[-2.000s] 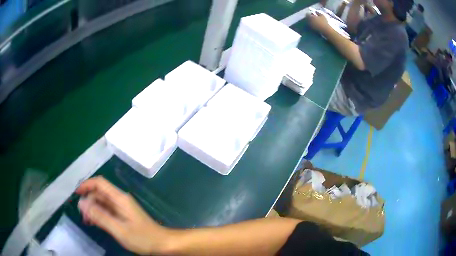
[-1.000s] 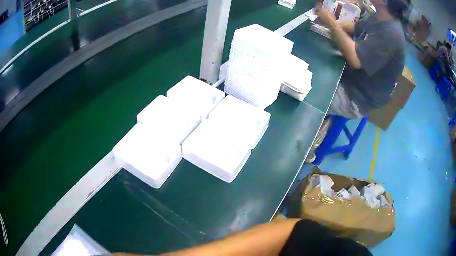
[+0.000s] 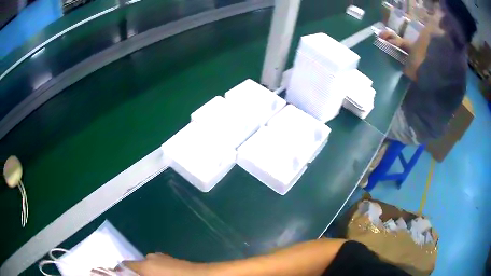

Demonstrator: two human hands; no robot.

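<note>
White thin sheets (image 3: 99, 249) lie on the dark green bench at the lower left. White cord loops (image 3: 54, 256) stick out at their left side, and more cord strands lie over their lower part. The device on this cord is not visible. My right hand (image 3: 156, 265) reaches in from the right at the bottom edge, with its fingertips at the sheets' right corner, close to the cord strands. It is partly cut off, and its grip cannot be made out. My left hand is out of the picture.
White moulded trays (image 3: 202, 156) sit in rows mid-bench, with a tall tray stack (image 3: 318, 78) by the metal post (image 3: 279, 48). A round corded device (image 3: 13, 171) lies on the green belt at left. A carton (image 3: 395, 250) with scraps stands on the floor. A seated person (image 3: 439, 81) works at upper right.
The view has shifted, so the trays appear further right. My right hand shows again at the sheets after being mostly below the frame. Cord loops and a round device on the belt have come into view.
</note>
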